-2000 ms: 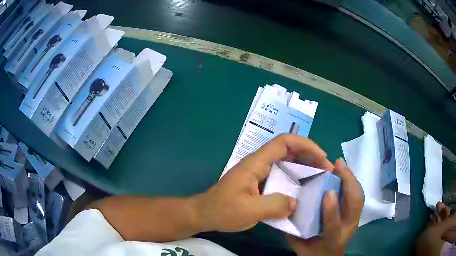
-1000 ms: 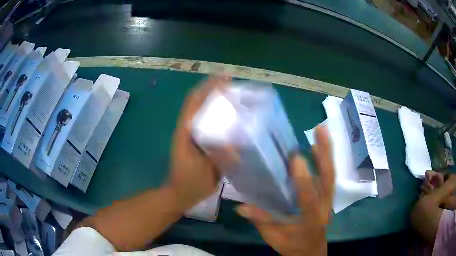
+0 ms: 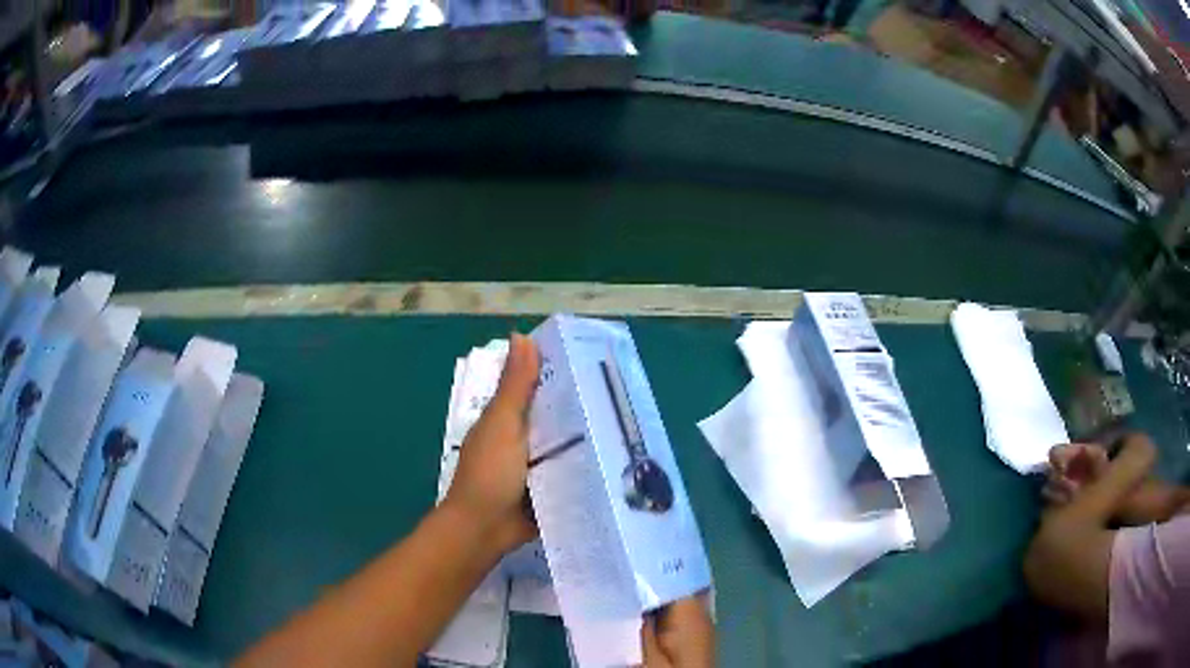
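Note:
A pale blue and white erected carton (image 3: 626, 450), with a dark wand picture on its face, is held over the bench in front of me. My left hand (image 3: 503, 457) grips its left side near the upper end. My right hand (image 3: 683, 636) holds its lower end and is cut off by the bottom edge of the picture. Flat carton blanks (image 3: 472, 626) lie beneath and to the left of the held carton, partly hidden by my left hand and arm.
Erected cartons (image 3: 128, 483) lean in a row at left. A part-open carton (image 3: 855, 379) stands on white paper sheets (image 3: 783, 483) at right. A narrow white piece (image 3: 1009, 385) lies farther right, by another person's hands (image 3: 1096, 483). Stacked boxes (image 3: 392, 52) sit beyond the dark green conveyor (image 3: 522, 196).
The carton has turned from its open white end to its printed face. My left hand now grips its side, my right hand its lower end. The view has tilted up, showing stacked boxes behind.

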